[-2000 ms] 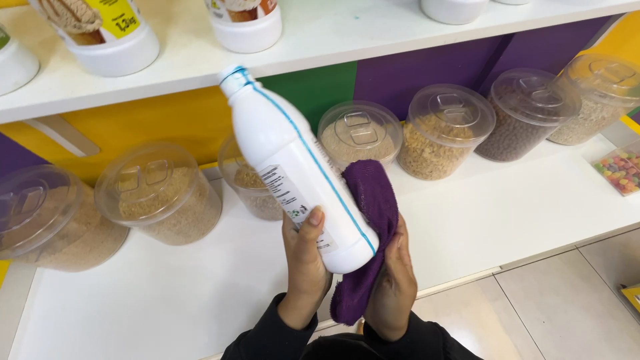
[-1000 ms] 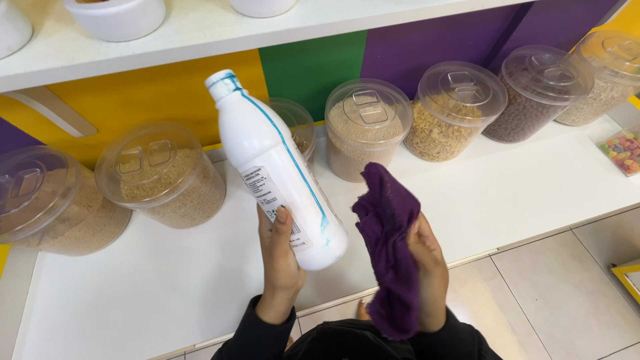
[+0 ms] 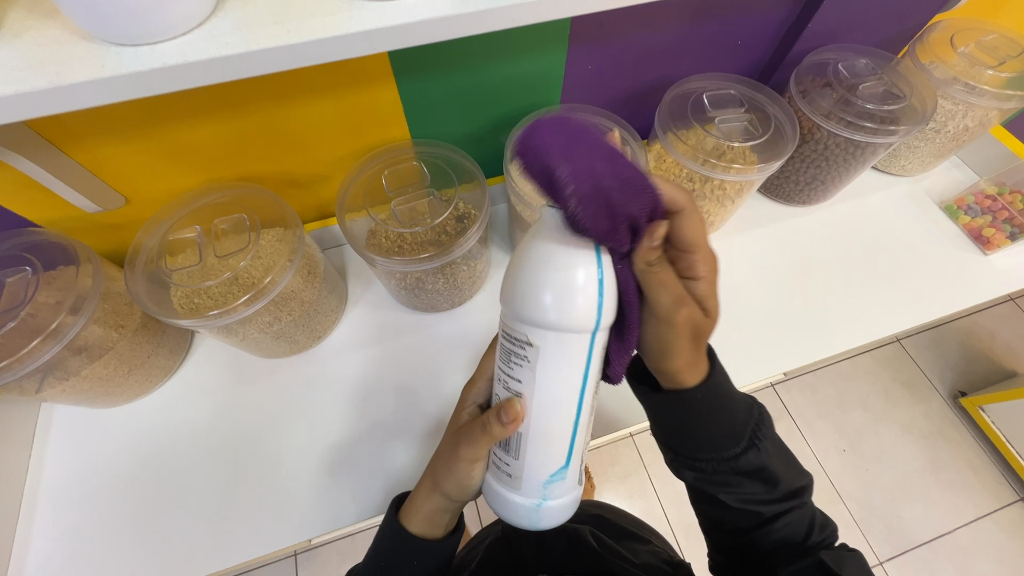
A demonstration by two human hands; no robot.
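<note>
A white plastic bottle (image 3: pixel 552 360) stands nearly upright in the view, with a printed label and a blue streak running down its side to a smear near the base. My left hand (image 3: pixel 472 432) is wrapped around its lower body, thumb over the label. A purple cloth (image 3: pixel 596 180) covers the bottle's neck and cap and hangs down along the right side. My right hand (image 3: pixel 680 280) grips the cloth at the bottle's upper right; some of its fingers are hidden behind the cloth.
Lidded clear tubs of dry goods line the white shelf (image 3: pixel 384 416), among them a tub of dark balls (image 3: pixel 848 128) and a tub of flakes (image 3: pixel 708 160). A box of colorful candies (image 3: pixel 988 212) lies at the right. An upper shelf (image 3: pixel 280 48) crosses above; floor tiles (image 3: pixel 888 432) show below.
My right hand has brought the purple cloth from beside the bottle up onto its neck. The bottle, leaning left before, is now more upright. My left hand still holds it.
</note>
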